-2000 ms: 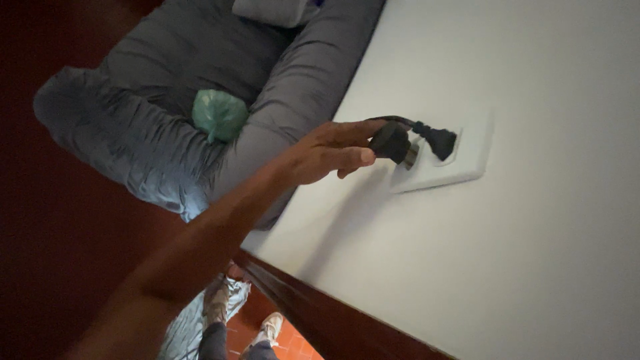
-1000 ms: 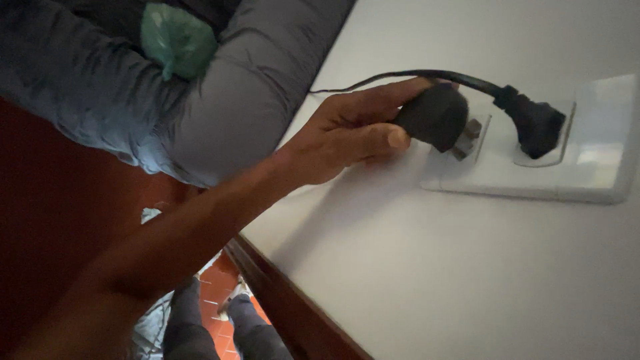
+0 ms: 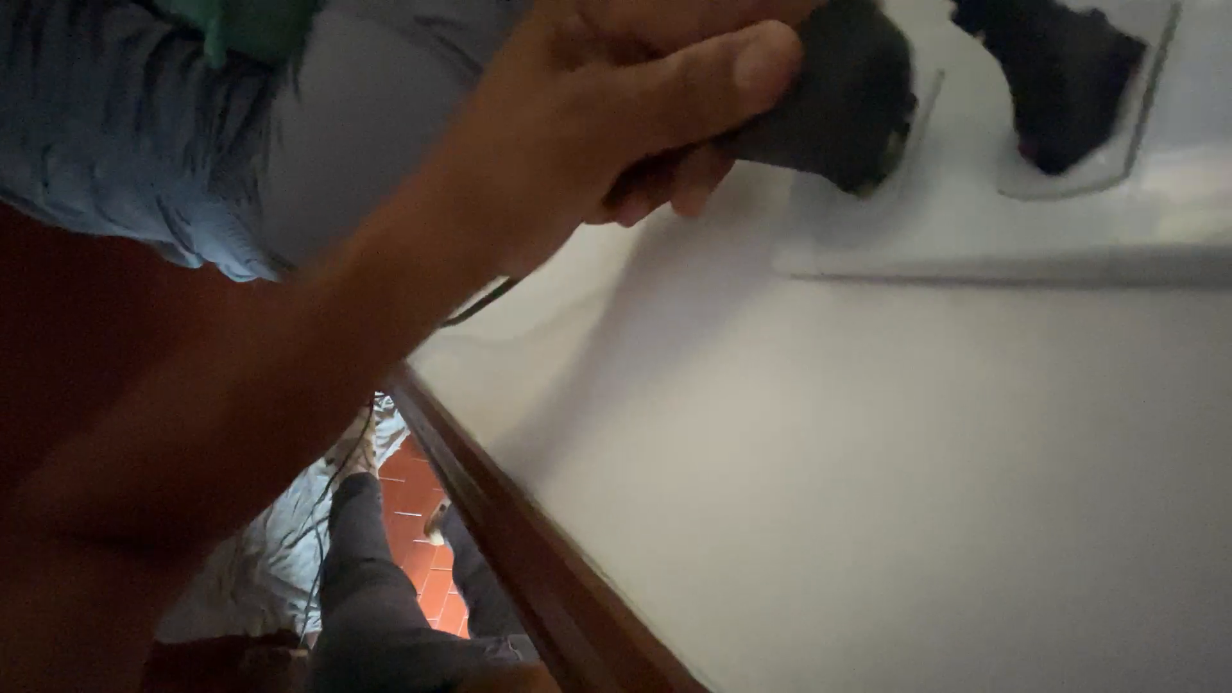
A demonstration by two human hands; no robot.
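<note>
My left hand [image 3: 616, 125] reaches up from the lower left and grips a large black plug [image 3: 847, 96] between thumb and fingers. The plug's front is at the left socket of a white wall outlet plate [image 3: 972, 231]; its prongs cannot be seen, and how deep it sits cannot be told. To its right, a second black plug [image 3: 1068, 87] sits in the neighbouring socket. A thin dark cord [image 3: 481, 303] shows below my wrist against the white wall [image 3: 866, 462]. My right hand cannot be made out.
Grey padded furniture [image 3: 356, 125] with a green plastic bag [image 3: 260, 24] is at the upper left. A dark wooden baseboard [image 3: 520, 539] runs diagonally along the wall. Lower left are legs in dark trousers [image 3: 371, 577], red floor tiles [image 3: 414, 481], pale crumpled cloth [image 3: 279, 568] and a cord.
The held plug has moved against the left socket; its prongs showed before and are now hidden. The view has moved much closer to the outlet.
</note>
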